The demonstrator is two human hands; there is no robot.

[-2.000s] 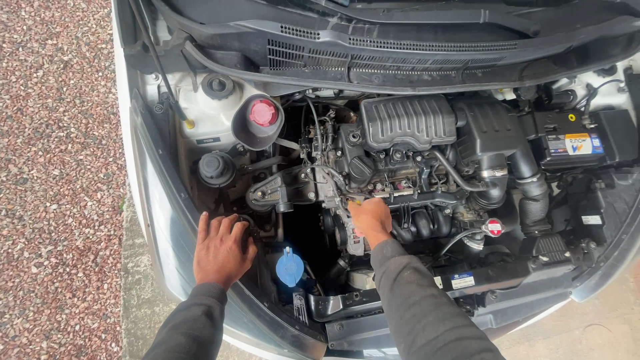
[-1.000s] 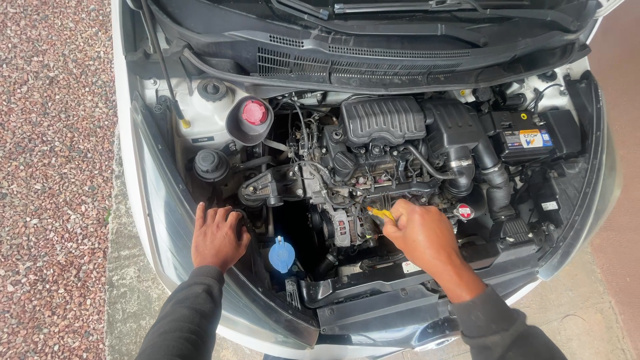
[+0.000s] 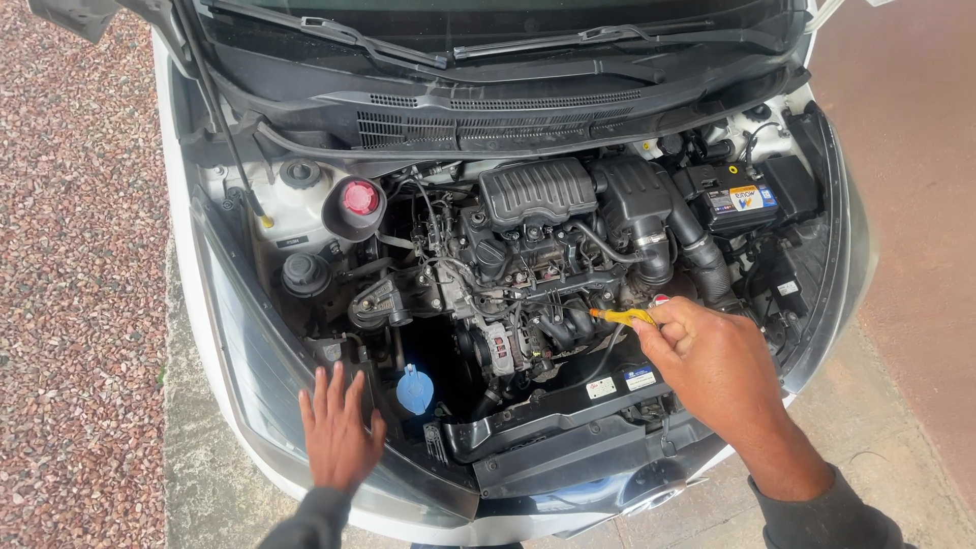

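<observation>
My right hand (image 3: pixel 705 362) grips the yellow loop handle of an engine oil dipstick (image 3: pixel 621 316) between thumb and fingers, over the front of the engine. The dipstick's thin dark rod runs left from the handle toward the alternator (image 3: pixel 501 347) side; where its tip lies cannot be made out. My left hand (image 3: pixel 339 423), fingers spread and holding nothing, rests by the headlight (image 3: pixel 252 343), to the left of the blue washer fluid cap (image 3: pixel 415 390). Behind the dipstick are the ribbed black engine cover (image 3: pixel 537 192) and the black oil filler cap (image 3: pixel 490 255).
A hood prop rod (image 3: pixel 221 122) stands at the left. The pink-capped reservoir (image 3: pixel 358 206) and a round black cap (image 3: pixel 305 274) lie along the left fender. The battery (image 3: pixel 736 200) is at the right. A black front panel (image 3: pixel 564 457) crosses the near edge.
My right hand has moved right, away from the alternator, drawing out the dipstick, whose rod now shows. My left hand has shifted toward the headlight.
</observation>
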